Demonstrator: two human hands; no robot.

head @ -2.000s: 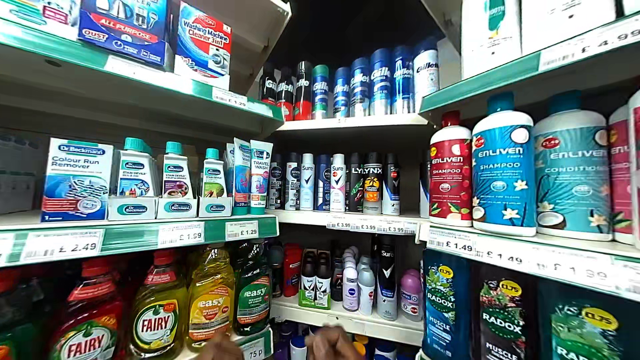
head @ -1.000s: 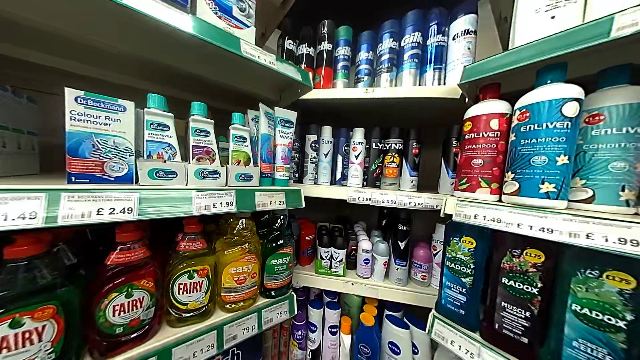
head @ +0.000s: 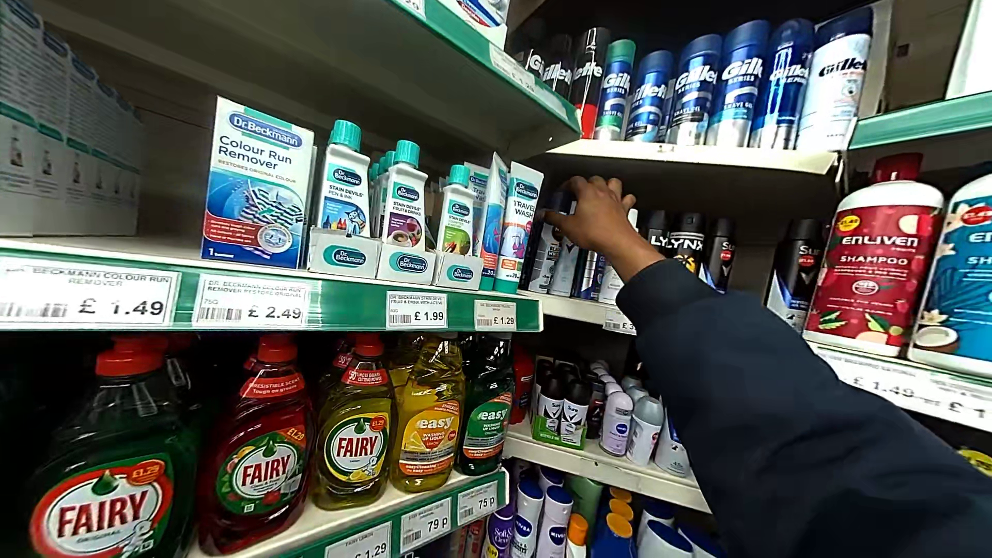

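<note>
My right hand (head: 597,213), in a dark sleeve, reaches from the lower right to the middle corner shelf. Its fingers are bent over the tops of dark spray deodorant cans (head: 545,260) at the shelf's left end; whether they grip one cannot be made out. Right of the hand stand Lynx and Sure cans (head: 686,236), partly behind the forearm. Just left of the fingers stands a Dr. Beckmann travel wash tube (head: 518,225), beside small stain remover bottles (head: 403,201) and a Colour Run Remover box (head: 257,186). My left hand is out of view.
Gillette shave gel cans (head: 740,85) line the corner shelf above. Below are Fairy bottles (head: 263,457), Easy washing up liquid (head: 428,426) and roll-on deodorants (head: 618,422). An Enliven shampoo bottle (head: 876,256) stands on the right shelf. The left shelf's green edge (head: 349,306) juts out before the corner.
My right hand has come up into view, to the left end of the corner deodorant shelf. Two seconds ago, fingers showed only at the bottom edge. The view has moved towards the left shelves.
</note>
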